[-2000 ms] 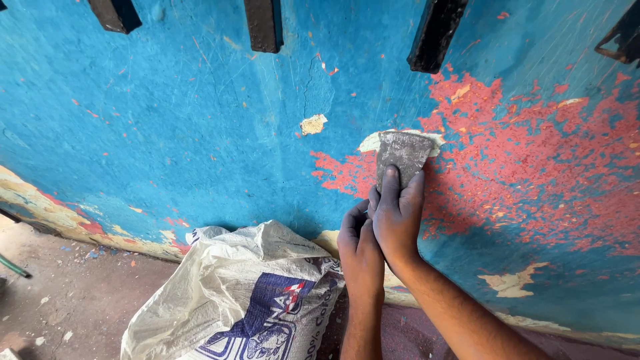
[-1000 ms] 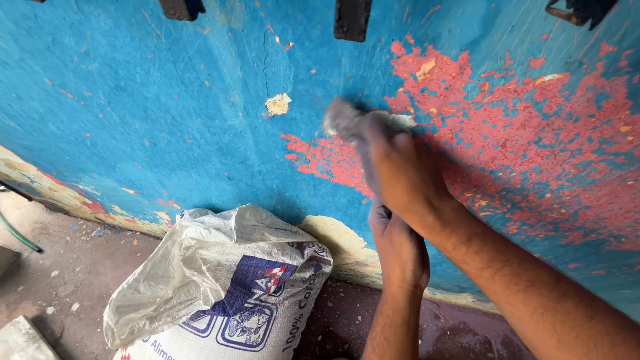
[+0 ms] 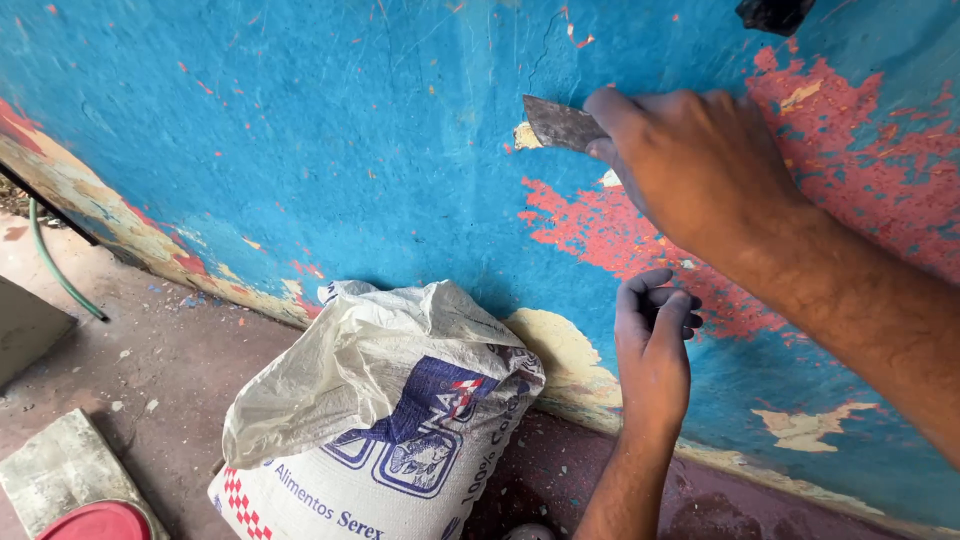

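Observation:
My right hand (image 3: 690,157), dusty at the fingertips, grips a worn metal scraper blade (image 3: 564,124). Its edge lies at a small patch of bare cream plaster (image 3: 526,136) on the blue painted wall (image 3: 360,150). Lower down, my left hand (image 3: 656,322) is held in front of the wall with its fingers curled and nothing visible in them. Behind both hands spreads an area of exposed red paint (image 3: 600,225), flecked with blue. The part of the scraper inside my right hand is hidden.
A white woven sack (image 3: 390,360) bearing print stands against the wall's foot. At the left are a green hose (image 3: 56,274), a grey block (image 3: 26,326), a stained tile (image 3: 64,469) and a red round object (image 3: 97,523). Paint chips dot the floor (image 3: 165,375). A black metal piece (image 3: 776,13) juts out above.
My right hand has moved the scraper leftward from the upper edge of the red area to the small cream patch. My left hand, at my right one before, is now apart from it.

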